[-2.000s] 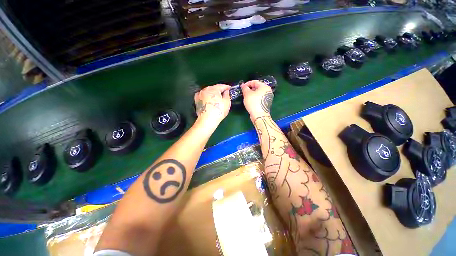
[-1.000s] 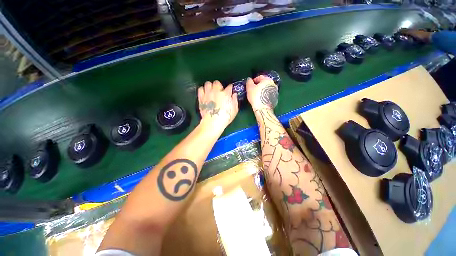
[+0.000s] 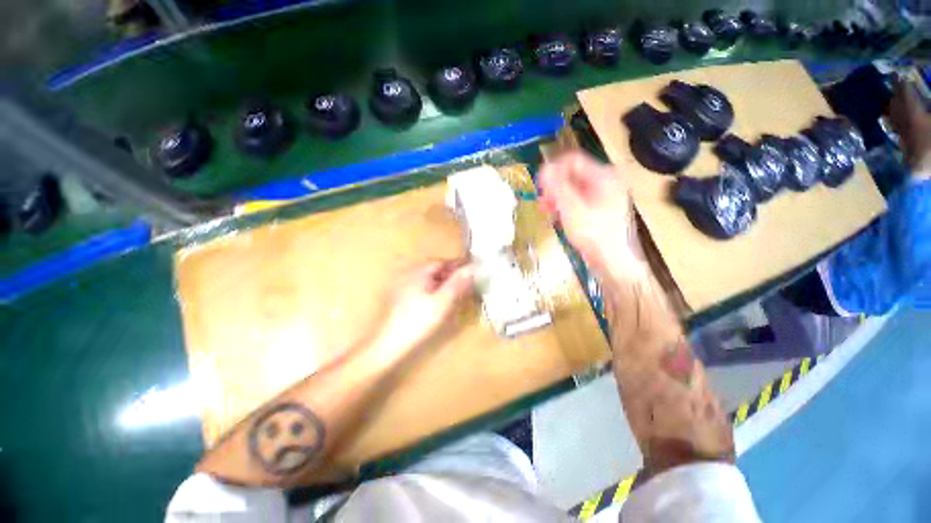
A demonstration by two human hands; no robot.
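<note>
A white film roll with a loose white strip [image 3: 490,220] lies on the right part of the taped cardboard mat [image 3: 296,286]. A small pale block [image 3: 526,324] is at the strip's near end. My left hand [image 3: 439,291] is at the strip's left edge, fingers bent together; whether it pinches film is not clear. My right hand [image 3: 580,194] is raised and blurred above the mat's right edge, to the right of the roll; its grip cannot be made out. Round black housings [image 3: 395,97] stand in a row on the green conveyor beyond the mat.
Cardboard sheets [image 3: 653,235] at the right hold several black housings [image 3: 666,138], some with shiny film. Blue edge tape [image 3: 378,158] runs between mat and conveyor. A person in blue sleeves [image 3: 878,250] is at the far right. Yellow-black floor striping [image 3: 781,393] shows below.
The view has shifted down towards the mat. Both hands have left the housing on the conveyor and come back over the mat, the left one beside the white strip.
</note>
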